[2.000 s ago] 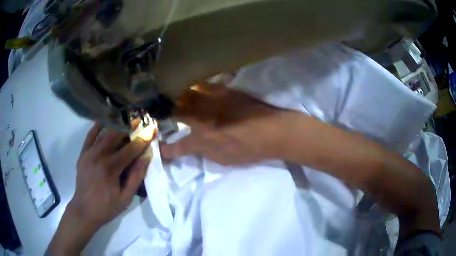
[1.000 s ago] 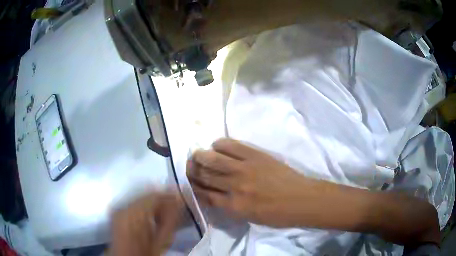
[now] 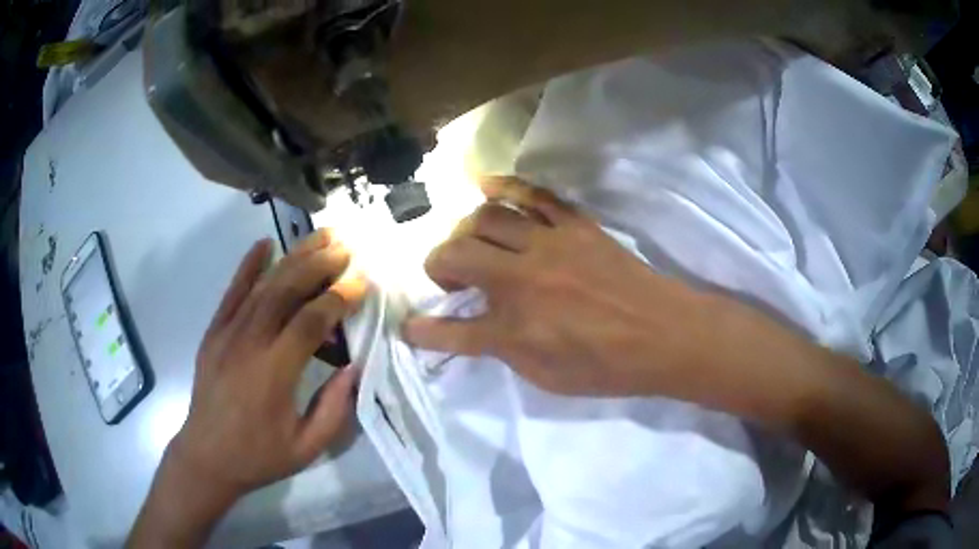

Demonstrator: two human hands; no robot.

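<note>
White fabric [image 3: 633, 450] lies under the sewing machine head [image 3: 354, 86] and spreads to the right and front in loose folds. My left hand [image 3: 268, 354] lies with spread fingers at the left edge of the cloth, fingertips in the bright lamp glow just in front of the needle area. My right hand [image 3: 537, 284] rests on the cloth to the right, thumb and fingers bent around a fold of it. A round knurled part [image 3: 408, 202] sits beside the needle area. The glow hides the needle and the exact fingertip contact.
A smartphone [image 3: 105, 327] lies on the white table [image 3: 183, 236] at the left, with thread bits near it. The machine arm [image 3: 644, 43] crosses the top. Crinkled clear plastic [image 3: 934, 343] is at the right edge.
My left hand has moved up from the front edge to the needle area. My right hand has moved up and gathered the cloth. Folds now rise between the hands.
</note>
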